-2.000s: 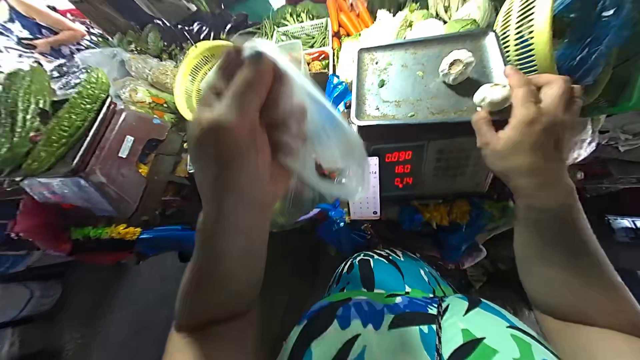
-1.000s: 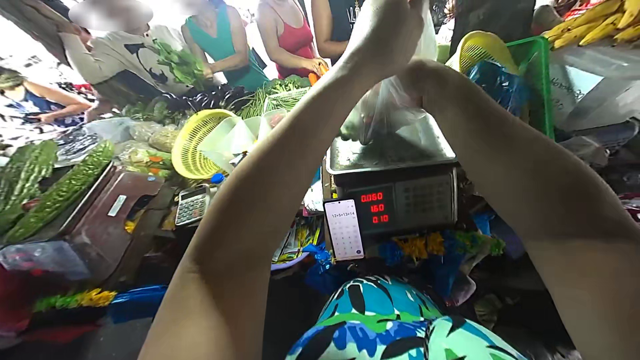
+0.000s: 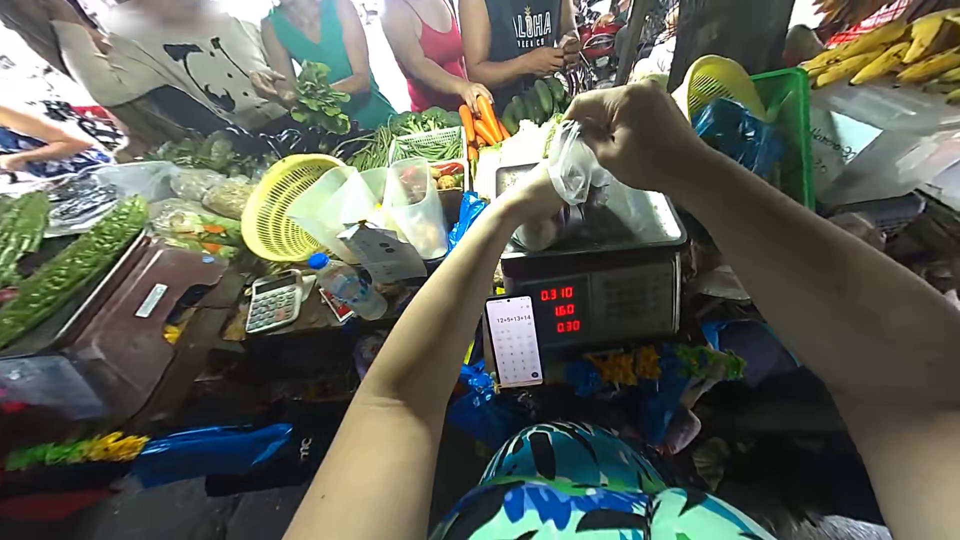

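Above the metal tray of a digital scale (image 3: pixel 637 217), both of my hands are at a clear plastic bag (image 3: pixel 571 169). My right hand (image 3: pixel 626 127) is closed on the top of the bag. My left hand (image 3: pixel 534 193) is beside the bag, its fingers mostly hidden by the plastic, so its hold cannot be told. The lower part of the bag, with pale contents, hangs low over the tray or rests on it. Red digits glow on the scale's front. A phone (image 3: pixel 515 341) showing a calculator leans upright at the scale's left front.
Left of the scale are clear plastic containers (image 3: pixel 416 210), a yellow basket (image 3: pixel 281 206), a water bottle (image 3: pixel 349 289) and a calculator (image 3: pixel 274 301). Carrots (image 3: pixel 484 124) and other vegetables lie behind. A green crate (image 3: pixel 795 135) stands at the right. Several people stand across the stall.
Two seconds ago my right hand was at a garlic-like bulb on the tray and my left held the bag at the left. Both hands have since come together at the bag over the scale.
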